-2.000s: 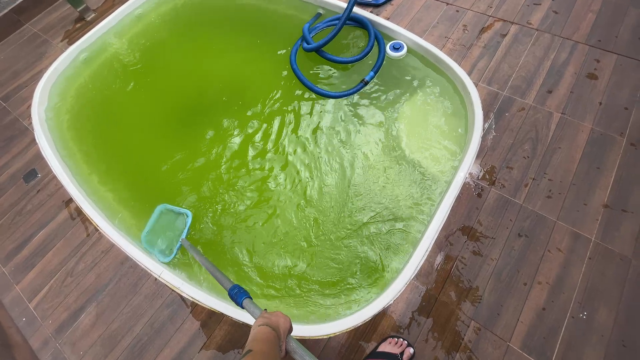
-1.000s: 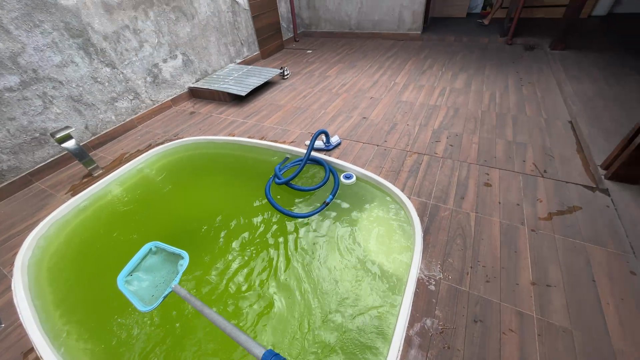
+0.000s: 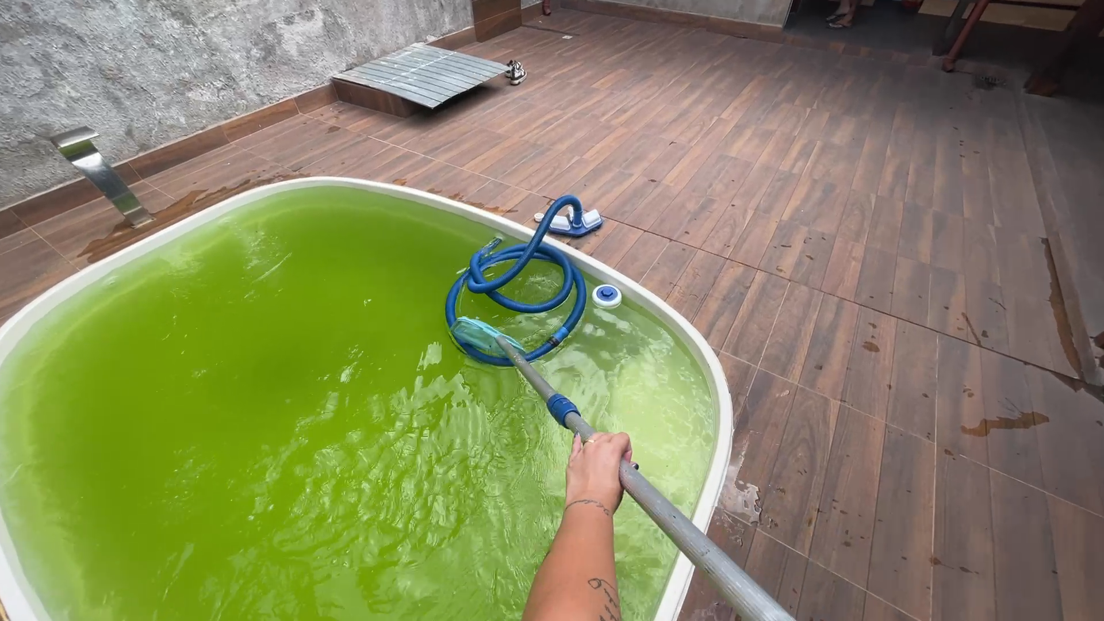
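The forearm at the bottom centre ends in my left hand (image 3: 598, 470), closed around the grey pole (image 3: 690, 539) of a skimmer net, a little behind its blue collar (image 3: 562, 409). At the pole's far end, the light-blue skimmer net (image 3: 483, 335) lies at the near left part of a coiled blue hose (image 3: 571, 297), overlapping it. The hose rests in the green water (image 3: 285, 362) of a white-rimmed pool (image 3: 723, 388) and arches over the rim to a blue and white pool vacuum head (image 3: 576, 222). My right hand is outside the view.
A round blue and white fitting (image 3: 606, 296) sits inside the pool's right edge. A curved metal spout (image 3: 102, 177) stands at the left. Beyond lies a ribbed metal panel (image 3: 423, 73) by the rough wall (image 3: 216, 60). Wet patches mark the wood-look floor (image 3: 819, 216). A person's feet (image 3: 841, 17) show far back.
From the left side of the pool, the skimmer net has moved across to the hose coil. My left hand, out of view one second ago, shows again on the pole. The view has tilted up.
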